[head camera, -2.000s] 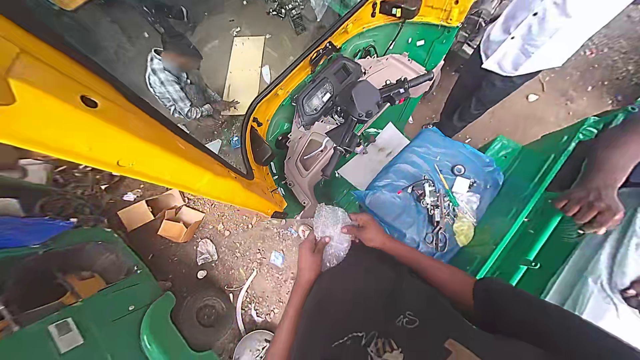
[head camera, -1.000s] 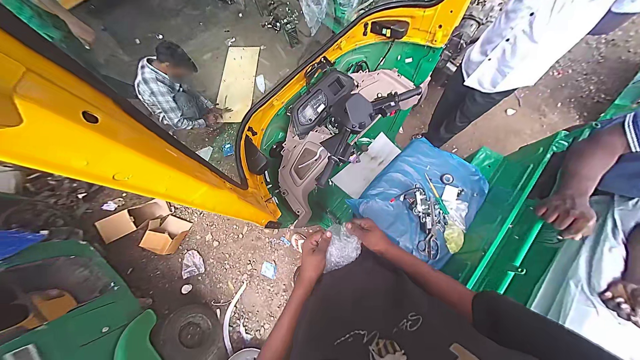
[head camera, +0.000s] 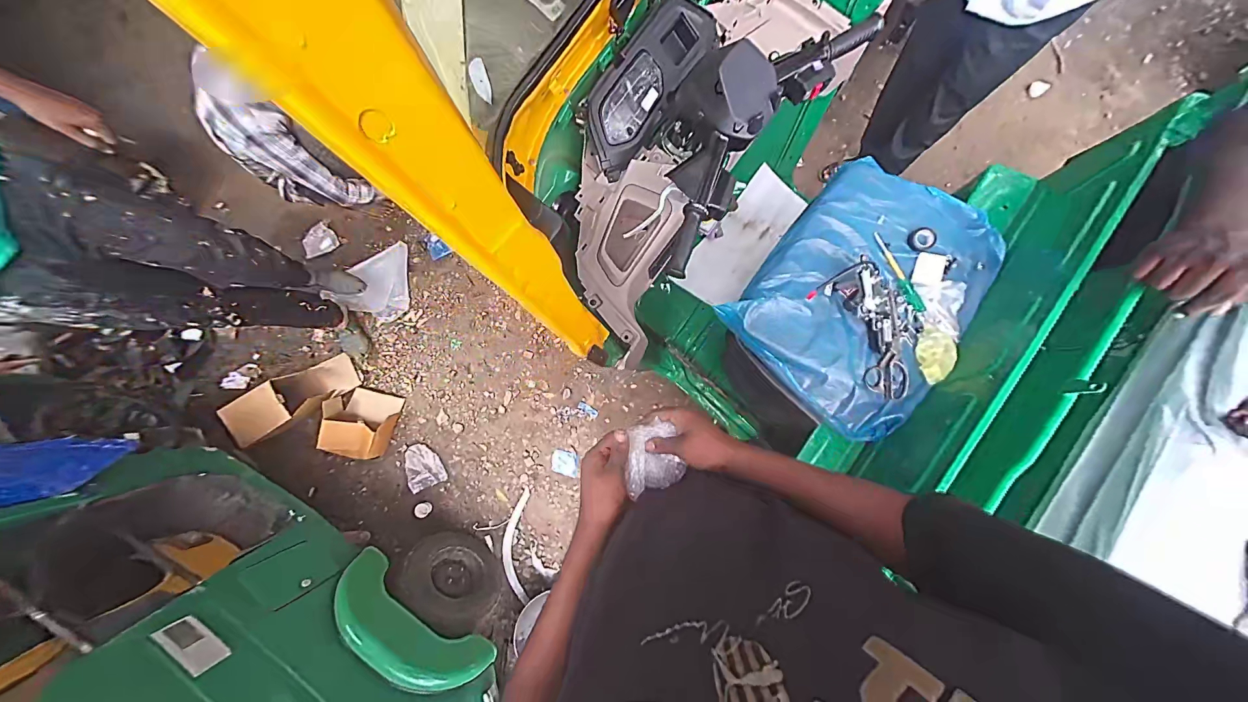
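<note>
A bundle of clear bubble wrap (head camera: 651, 463) is held between both hands in front of the dark shirt; what it may contain is hidden. My left hand (head camera: 604, 478) grips its left side with the thumb up. My right hand (head camera: 692, 441) closes on its upper right side. To the right, a blue plastic sheet (head camera: 809, 336) covers a raised seat or pad and bears scissors (head camera: 887, 375), a yellow-and-green screwdriver (head camera: 895, 268), a roll of tape (head camera: 921, 238) and small metal parts. Beyond it stands a vehicle's dashboard (head camera: 624, 219) with a handlebar (head camera: 829, 49).
A yellow vehicle pillar (head camera: 458, 166) slants down ahead. Opened cardboard boxes (head camera: 361, 421), a wheel (head camera: 448, 577) and a green body panel (head camera: 263, 595) lie left. A co-worker's hand (head camera: 1194, 263) rests at the green frame (head camera: 1043, 322) on the right; other people are at left and top right.
The bubble wrap looks more tightly bunched between my hands than two seconds ago. A standing person's legs and hand have come into view at left. The view has shifted.
</note>
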